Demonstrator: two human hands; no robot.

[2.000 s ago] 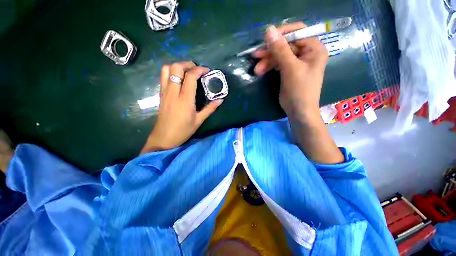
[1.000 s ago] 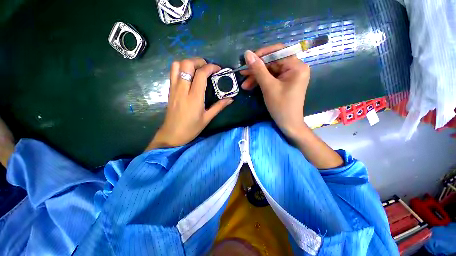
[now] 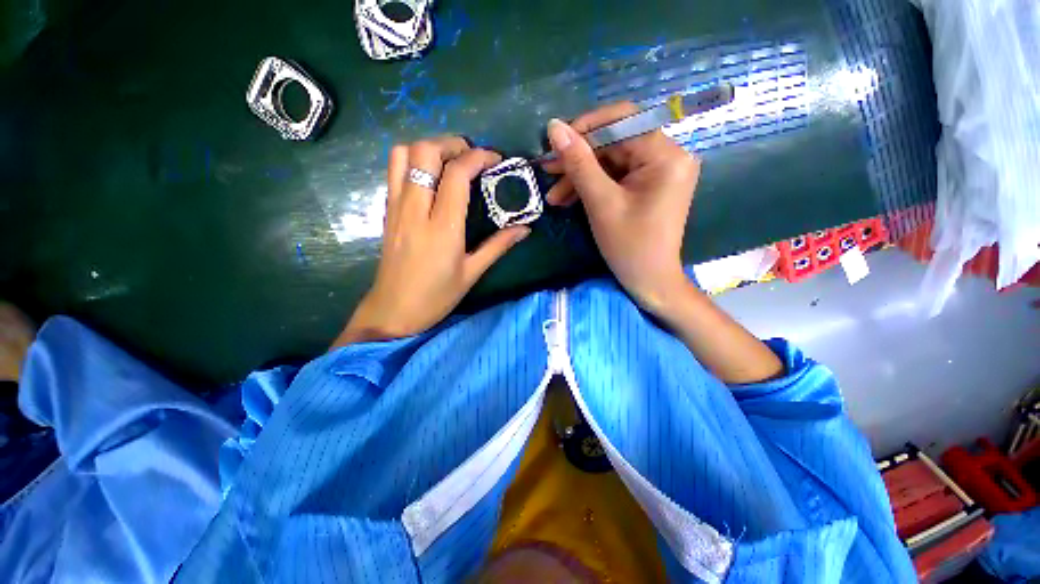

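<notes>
A silver squarish watch case (image 3: 493,203) with a large round hole lies on the dark-green worktop in front of me. My left hand (image 3: 431,234), with a ring on one finger, grips it between thumb and index finger at its left side. My right hand (image 3: 635,200) holds a slim silver scraper (image 3: 639,123) with a yellow band like a pen. Its tip is at the upper right edge of the case; whether it touches is too small to tell.
A loose watch case (image 3: 290,99) lies at the upper left, and an overlapping pile of cases (image 3: 395,27) at the top edge. White film (image 3: 983,137) hangs at the right. A red parts tray (image 3: 830,248) is beside the bench; red crates (image 3: 929,502) stand lower right. Blue flecks dot the worktop.
My right hand and the scraper have come down and left from above the worktop to the case. The view has shifted slightly. My left hand keeps its grip.
</notes>
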